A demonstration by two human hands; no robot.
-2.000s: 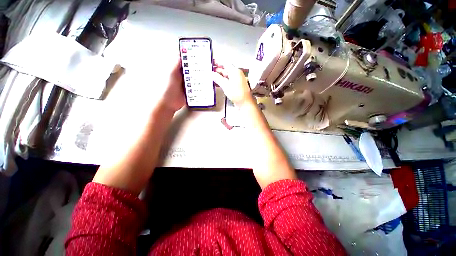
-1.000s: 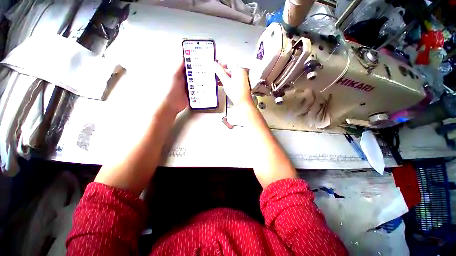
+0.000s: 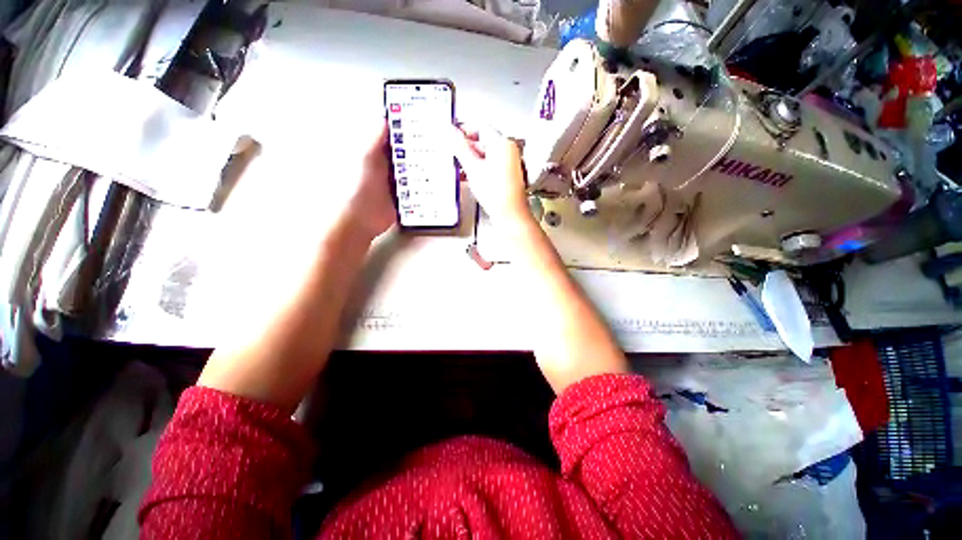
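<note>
A smartphone (image 3: 424, 158) with a lit white screen showing a list is held upright above the white table, left of the sewing machine head. My left hand (image 3: 373, 188) holds the phone along its left edge. My right hand (image 3: 494, 169) is at the phone's right edge, with the thumb over the edge of the screen. The right fingers are partly hidden behind the phone, so their hold on it is hard to tell.
The cream HIKARI sewing machine (image 3: 728, 174) stands at right. A blue tool (image 3: 751, 304) and a white curved piece (image 3: 787, 314) lie near its base. Stacked cut pieces (image 3: 53, 253) and a white panel (image 3: 121, 137) lie at left. A blue crate (image 3: 914, 406) is at lower right.
Compared with two seconds ago, the phone has shifted slightly to the right in the picture. My right thumb has moved slightly at its edge. Between the last two frames little changes.
</note>
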